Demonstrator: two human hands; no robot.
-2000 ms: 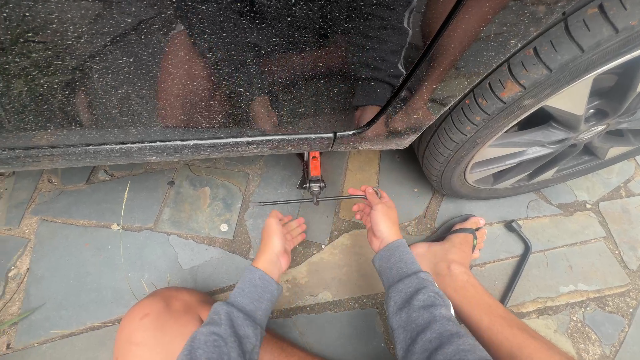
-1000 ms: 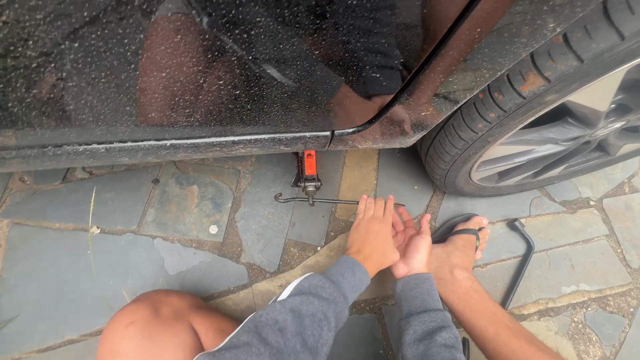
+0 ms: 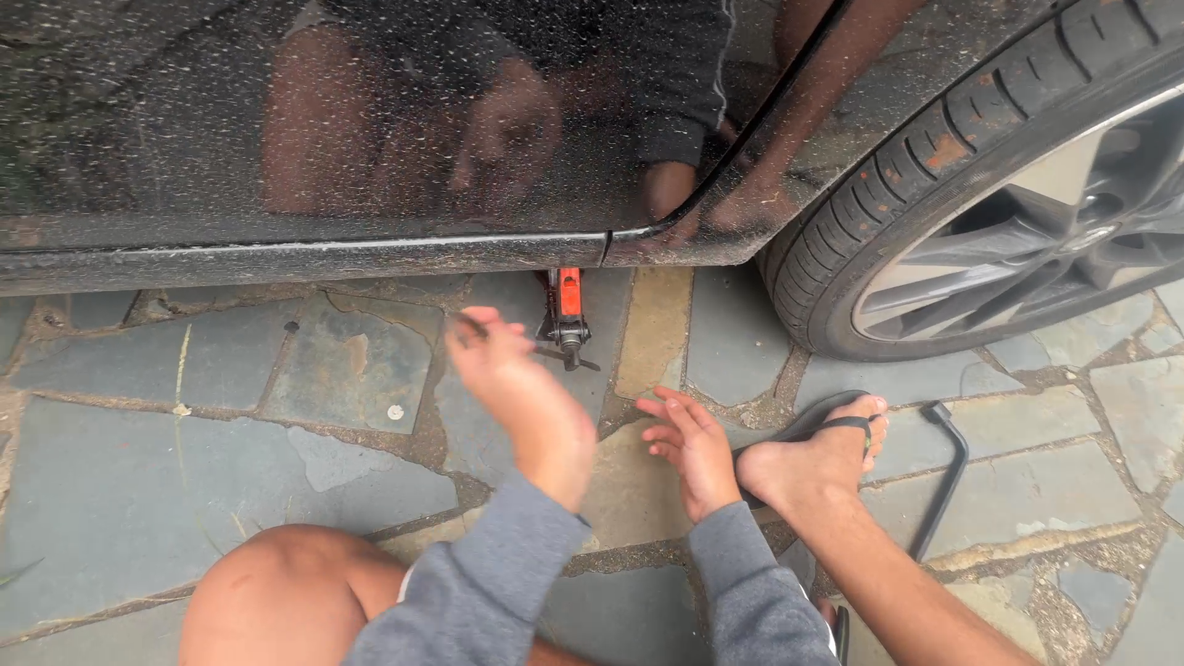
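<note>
Under the car's sill (image 3: 324, 257) stands a red and black car jack (image 3: 570, 305), with a thin metal crank rod (image 3: 585, 363) through its front end. My left hand (image 3: 509, 379) is left of and in front of the jack, blurred, its fingers curled on the rod's left end. Right of it, my right hand (image 3: 683, 444) is raised over the paving, fingers apart, holding nothing. How the jack meets the car's underside is hidden.
A wheel with a black tyre (image 3: 819, 268) stands at the right. My sandalled foot (image 3: 823, 444) rests near it, and beside the foot an L-shaped lug wrench (image 3: 948, 481) lies on the stone paving (image 3: 213, 490).
My left hand has moved left, away from my right hand, and the rod has turned at the jack. My right hand, at the rod two seconds ago, is now off it.
</note>
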